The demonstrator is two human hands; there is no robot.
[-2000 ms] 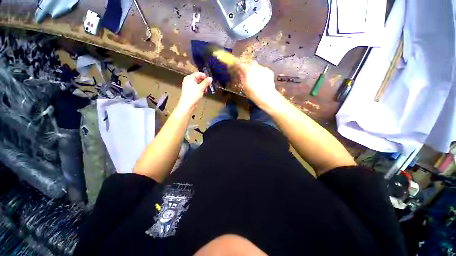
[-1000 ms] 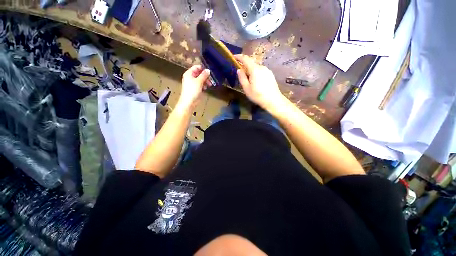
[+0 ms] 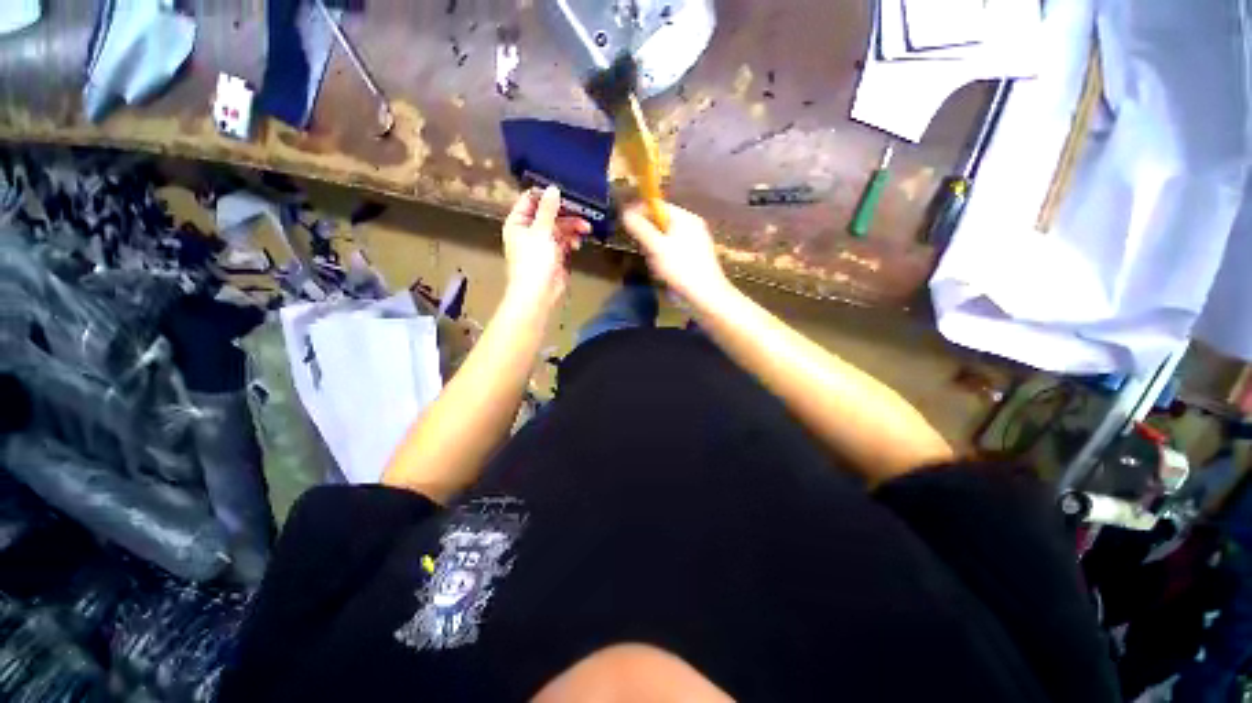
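My left hand (image 3: 538, 240) holds a small dark machine part (image 3: 574, 206) in its fingertips at the table's front edge. My right hand (image 3: 671, 245) grips the cleaning brush (image 3: 640, 154) by its orange-yellow handle. The dark bristles point up and away from me, over the near edge of the silver base plate (image 3: 659, 39). The navy cloth scrap (image 3: 563, 154) lies on the table edge, beside the brush and behind the part. The bristles do not touch the part.
The green-handled screwdriver (image 3: 871, 199), black-handled screwdriver (image 3: 950, 209) and a small dark tool (image 3: 781, 195) lie to the right. Paper patterns (image 3: 913, 89) and pale fabric (image 3: 1016, 295) are at far right. A metal rod (image 3: 360, 69) and navy strips (image 3: 291, 69) lie left.
The brush has swung from a blurred stroke over the cloth to pointing away, bristles up. The dark part in my left hand now lies flatter and shows more. The view has shifted slightly.
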